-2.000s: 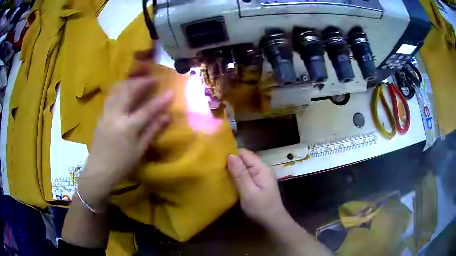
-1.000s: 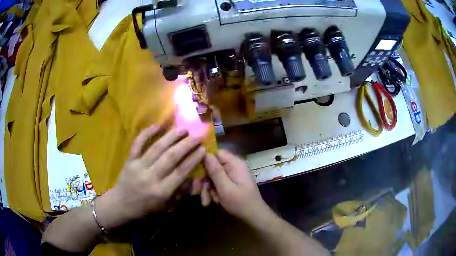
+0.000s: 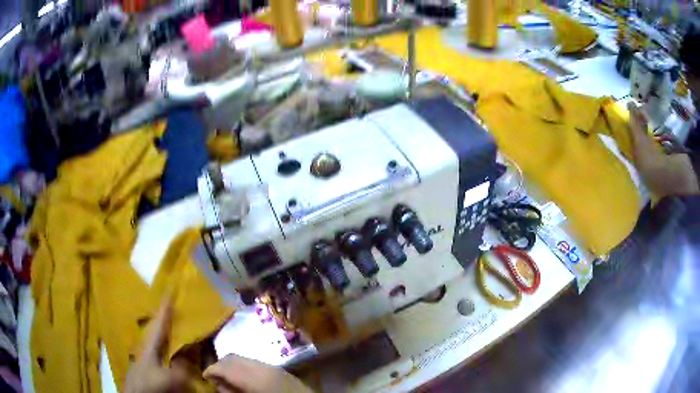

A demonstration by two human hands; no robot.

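Observation:
The white overlock machine (image 3: 345, 199) stands in the middle, with a bright lamp glare on the metal plate (image 3: 253, 338) by its needle area. A mustard-yellow piece (image 3: 196, 303) lies left of the needle area. My left hand (image 3: 153, 364) is blurred at the lower edge, one finger extended against the yellow fabric; its grip is unclear. My right hand (image 3: 253, 376) is cut off by the lower edge, just below the plate, fingers bent; what it holds is hidden.
Yellow panels (image 3: 88, 269) drape at the left. Yellow- and red-handled scissors (image 3: 510, 276) and black loops (image 3: 518, 222) lie right of the machine. Another person's hand (image 3: 664, 165) touches yellow fabric (image 3: 568, 169) at the right. Yellow cones (image 3: 482, 23) stand behind; fabric heaps fill the back left.
The view has tilted up and swung right, showing the machine top, the workshop and another person's hand. Both my hands now sit at the lower edge; the plate under the lamp shows uncovered.

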